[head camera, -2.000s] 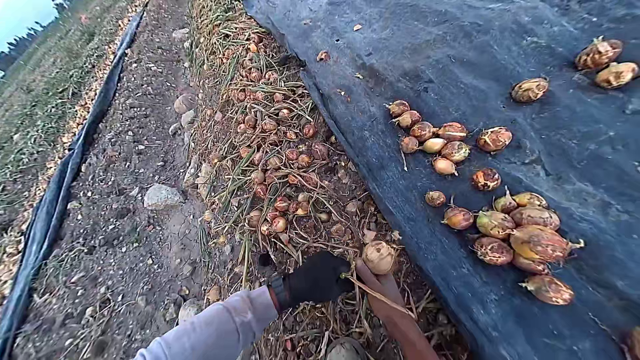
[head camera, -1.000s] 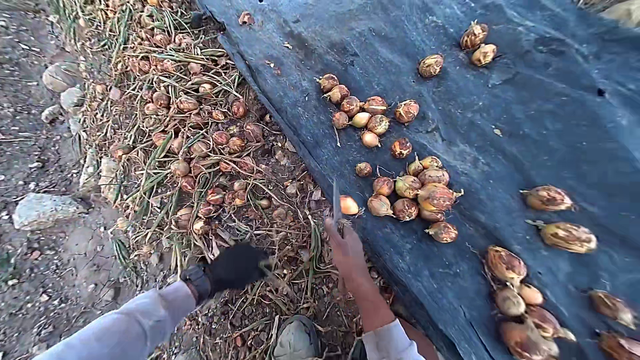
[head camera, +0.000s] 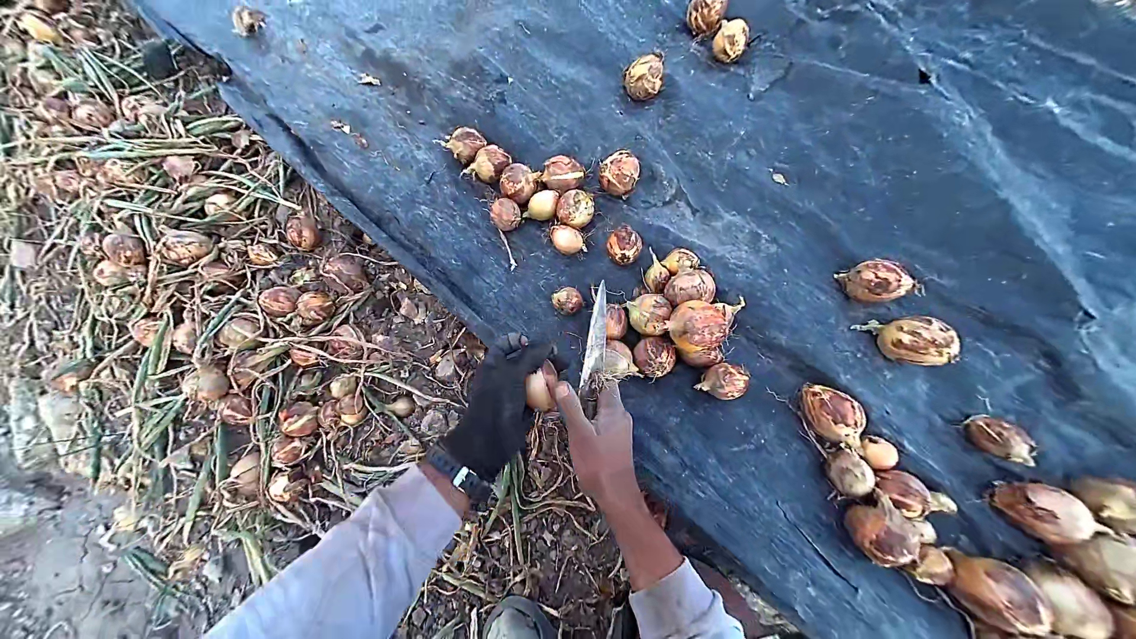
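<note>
My left hand (head camera: 499, 404), in a black glove with a watch at the wrist, holds an onion (head camera: 540, 389) near the sheet's edge. My bare right hand (head camera: 599, 435) grips a knife (head camera: 595, 342), its blade pointing up and away; the handle is hidden in the fingers. The right fingertips are close beside the held onion. Just beyond the blade, a cluster of onions (head camera: 697, 324) lies on the dark plastic sheet (head camera: 754, 213), with another group (head camera: 561, 173) farther up.
Pulled onions with dry and green tops (head camera: 240, 333) cover the soil on the left. More onions (head camera: 994, 590) lie on the sheet at lower right, and a few (head camera: 643, 77) near the top. A shoe (head camera: 519, 619) shows at the bottom edge.
The view has swung right over the sheet. A second ago my hands were apart; now they are together, and my left hand has an onion in it.
</note>
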